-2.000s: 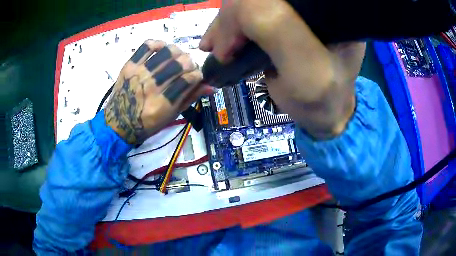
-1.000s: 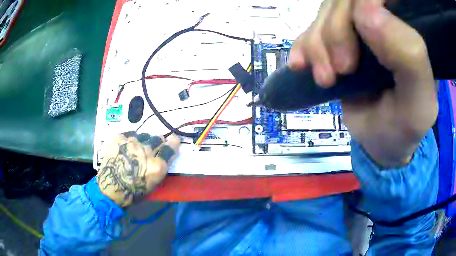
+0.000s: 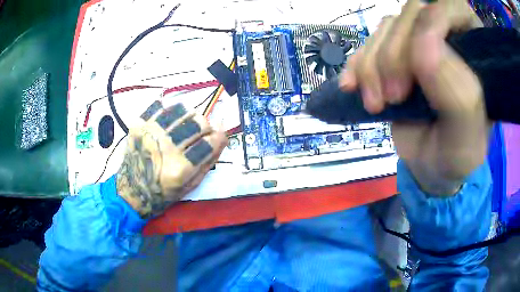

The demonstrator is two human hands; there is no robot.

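Observation:
My right hand (image 3: 416, 85) is shut on a black electric screwdriver (image 3: 365, 105), held over the motherboard with its nose pointing left. The blue motherboard (image 3: 268, 122) lies on the white back panel (image 3: 159, 63) with a black fan (image 3: 327, 52) on a silver finned cooler. A RAM module with an orange label (image 3: 262, 78) stands left of the fan. My left hand (image 3: 168, 151), with dark tape on its fingers, is over the panel left of the board, fingers together and curled; whether it holds something small cannot be seen.
An orange-red foam pad (image 3: 251, 215) shows under the panel. A black cable (image 3: 112, 74) curves over the panel's left, near red wires (image 3: 137, 89) and a black oval speaker (image 3: 106, 131). A speckled packet (image 3: 34, 111) lies on the green surface at left. A blue tray with pink lining (image 3: 510, 165) is at right.
My left hand has moved from the panel's lower left corner toward the motherboard. My right hand and the screwdriver have moved lower over the board, uncovering the fan. The view has shifted right.

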